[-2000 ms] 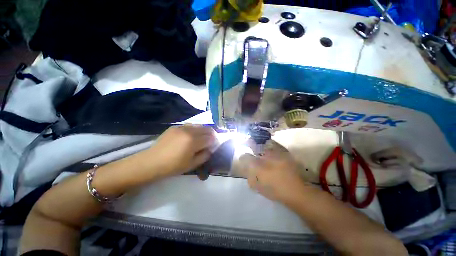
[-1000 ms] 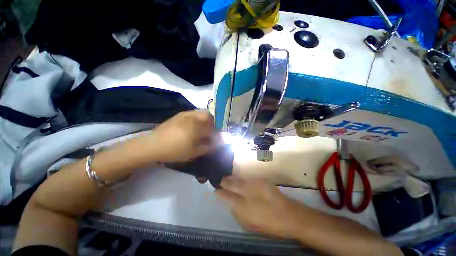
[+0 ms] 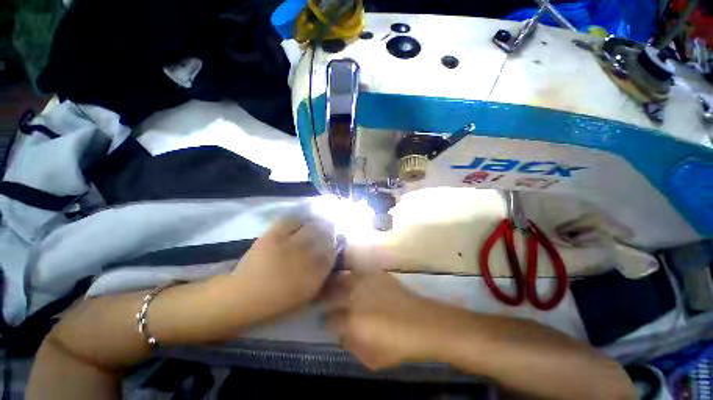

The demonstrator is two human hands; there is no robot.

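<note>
My left hand [image 3: 288,264], with a bracelet at the wrist, is on the dark end piece [image 3: 341,255] just in front of the needle glare. My right hand [image 3: 374,312] is blurred and closed in on the near edge of the same piece. Most of the piece is hidden by my fingers. The light grey fabric [image 3: 180,226] with black strips [image 3: 188,251] runs left from the needle. The sewing machine [image 3: 422,109] stands behind my hands. The presser foot and needle are lost in the lamp glare.
Red-handled scissors [image 3: 525,269] lie on the machine bed at right. A black pad [image 3: 625,305] is right of them. Black fabric [image 3: 156,55] is heaped at the back left, with a work bundle [image 3: 62,152] below it. A measuring strip [image 3: 289,361] runs along the table's front edge.
The view has shifted, so the machine appears farther left. My left hand has come down nearer the front, and the dark piece, seen as a larger flap before, is now mostly covered by my hands.
</note>
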